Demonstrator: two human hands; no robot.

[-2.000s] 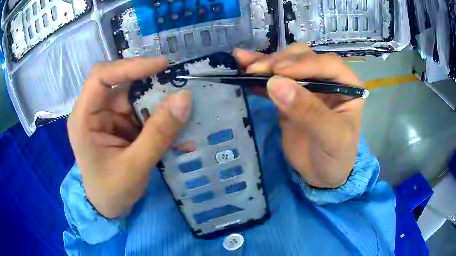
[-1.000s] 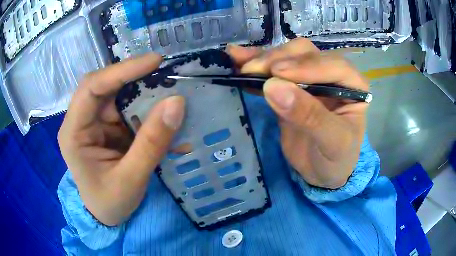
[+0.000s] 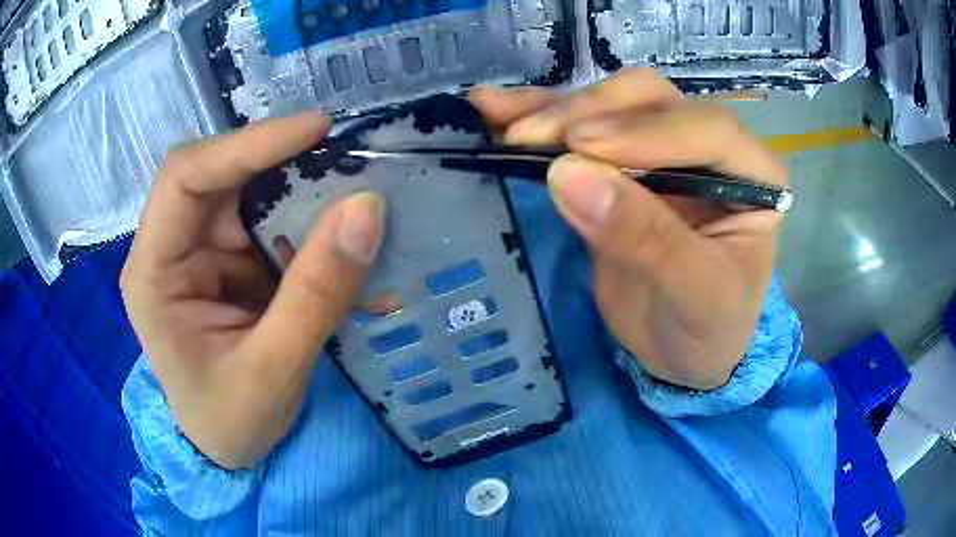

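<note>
My left hand holds a grey phone middle frame with ragged black edging, thumb on its face and fingers behind its upper left. The frame is tilted in front of my smock, which shows through its slots. My right hand grips black tweezers, their bright tips on or just over the frame's black upper end, near a small ring shape. Some right fingers are at the frame's top right corner. Whether a small part is at the tips cannot be told.
A blister tray with more middle frames spans the top. Blue carrier film lies over one of them. A blue bin is at the lower right, beside floor with a yellow line. Dark blue material is at the left.
The held frame has moved slightly left and up with my left hand. The tweezer tips have shifted left with it and stay near the black upper end.
</note>
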